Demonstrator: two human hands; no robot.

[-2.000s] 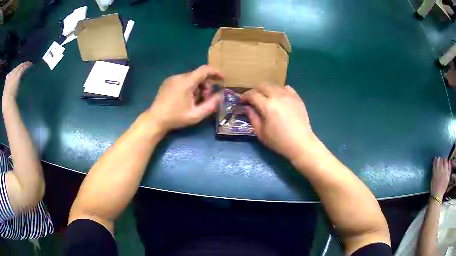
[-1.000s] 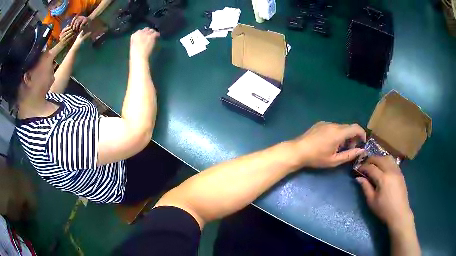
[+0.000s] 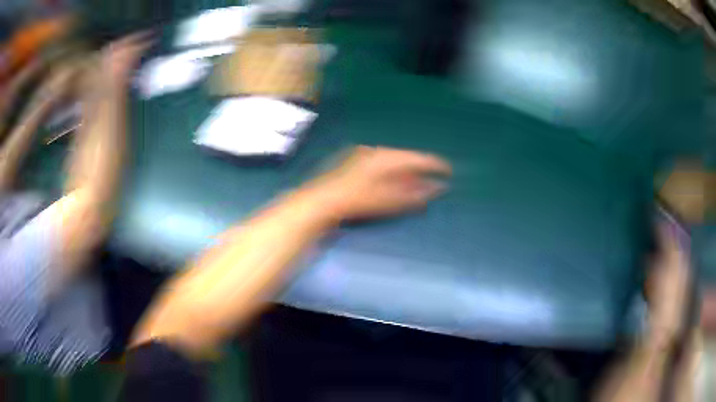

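The view is strongly blurred. My left hand (image 3: 392, 182) is over the green table (image 3: 487, 235) near the middle, fingers slightly apart, with nothing visible in it. What looks like my right hand (image 3: 666, 271) is at the far right, its forearm rising from the bottom edge; its fingers and any grip cannot be made out. A brown patch (image 3: 688, 188), perhaps the raised lid of a retail box, lies just beyond it at the right edge. What the box holds cannot be seen.
Another open box (image 3: 271, 67) with a white paper (image 3: 255, 126) on top stands left of my left hand. Loose white papers (image 3: 177, 72) lie behind it. A person's arm (image 3: 98, 141) reaches over the table at left. A dark block (image 3: 440, 31) stands at the back.
My hands are no longer together at the small box. The box has left the middle, and a brown patch now shows at the far right. The camera has turned back rightward.
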